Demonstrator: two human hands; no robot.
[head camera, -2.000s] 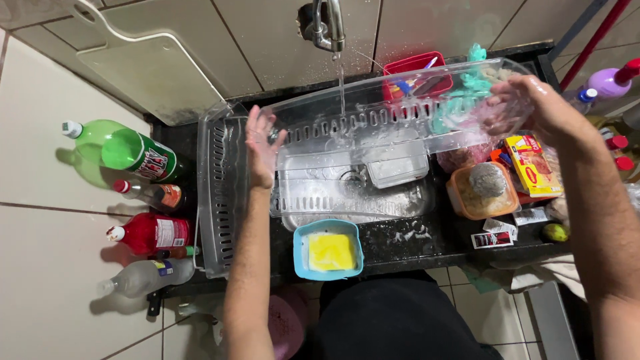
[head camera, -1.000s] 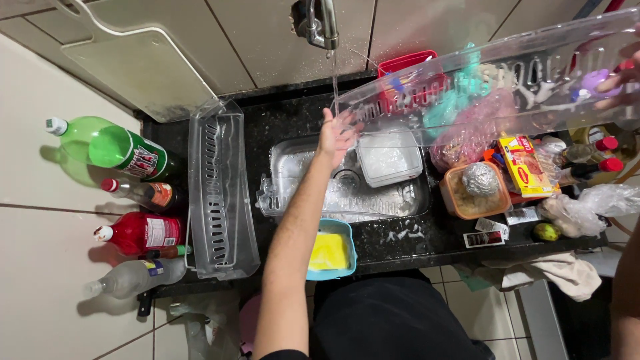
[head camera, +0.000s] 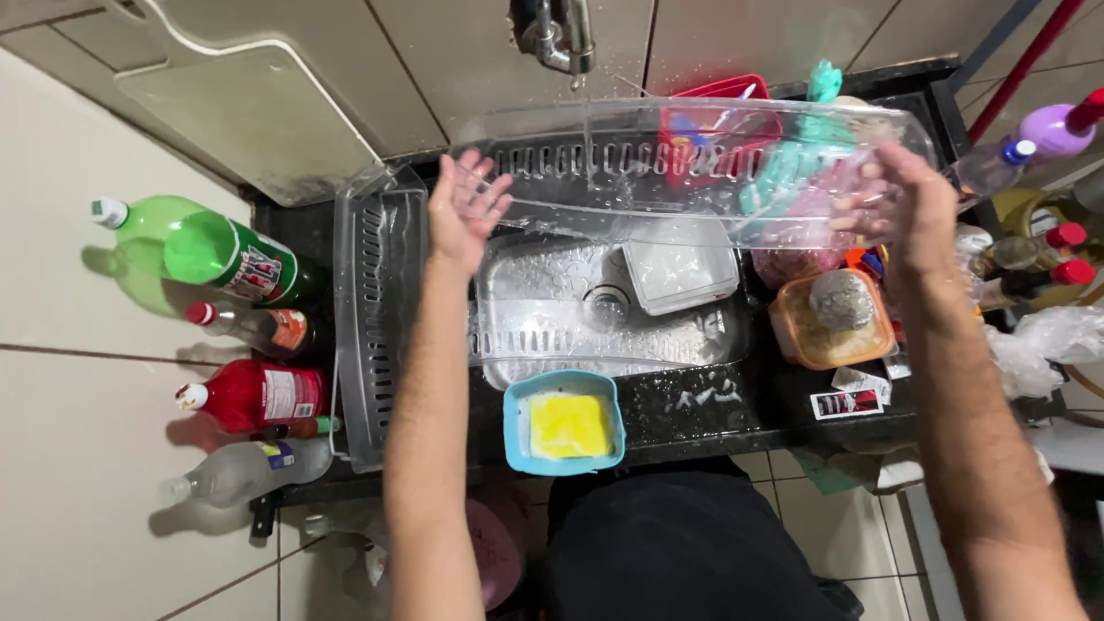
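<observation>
A long clear plastic refrigerator shelf or bin (head camera: 561, 220) with a slotted side spans the space over the steel sink (head camera: 552, 285), beneath the faucet (head camera: 565, 39), whose water falls onto it. At its left end is my left hand (head camera: 470, 207), palm turned up with fingers spread; whether it bears weight there is unclear. My right hand (head camera: 897, 203) is at the right end, its fingers seen partly through the wet plastic. In the sink lies a clear rectangular container (head camera: 681, 263). A blue tub (head camera: 563, 466) with a yellow sponge (head camera: 569, 425) sits at the counter's front edge.
Left of the sink stands another slotted clear plastic piece (head camera: 379, 319), beside several bottles (head camera: 267, 397). A white cutting board (head camera: 259, 112) leans on the wall. To the right are an orange-rimmed container (head camera: 832, 332) with a foil ball (head camera: 841, 300), a red basket (head camera: 720, 86) and plastic bags (head camera: 1052, 341).
One second ago the long plastic piece reached far to the right; it has since come back left over the sink. My left hand has moved left from beside the water stream.
</observation>
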